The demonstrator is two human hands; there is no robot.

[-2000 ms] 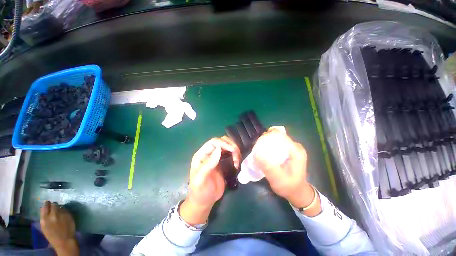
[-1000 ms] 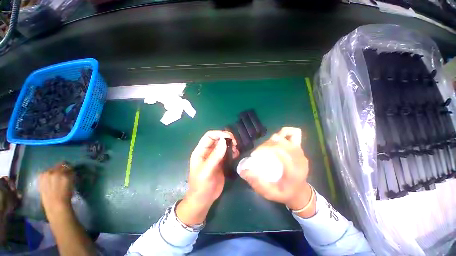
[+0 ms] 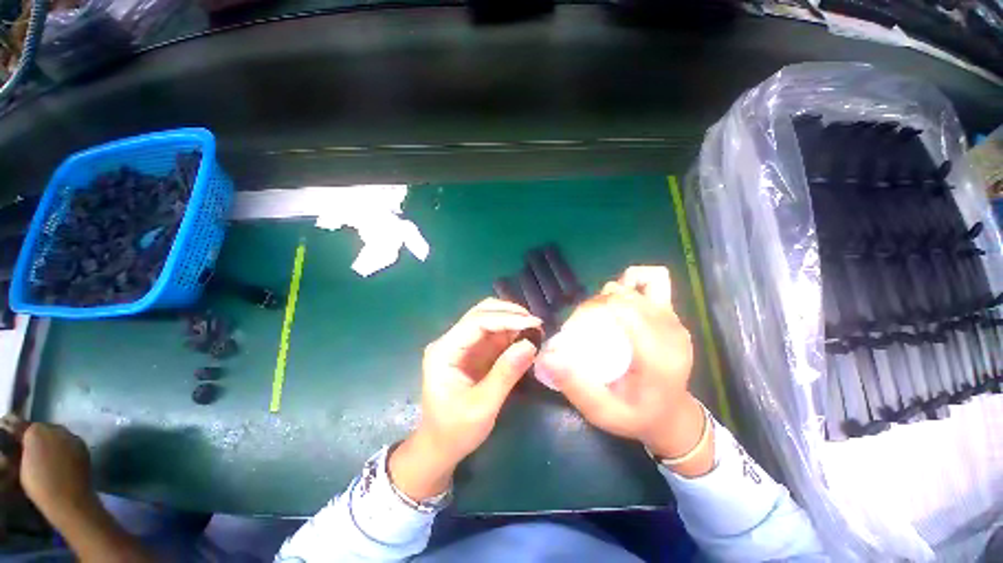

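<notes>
My left hand pinches a small black part between thumb and fingertips; most of the part is hidden by the fingers. My right hand is closed around a white squeeze bottle, held close beside the black part. The bottle's tip cannot be made out. Several black housings lie side by side on the green bench just behind my hands, partly covered by them.
A blue basket of black parts stands at left, with loose black end pieces near it. White tissue lies at the back. A plastic-lined tray of long black parts stands at right. Another person's hand is at lower left.
My left hand has turned, and its fingertips now meet around the black part nearer the bottle. The other person's hand has moved left, away from the loose end pieces.
</notes>
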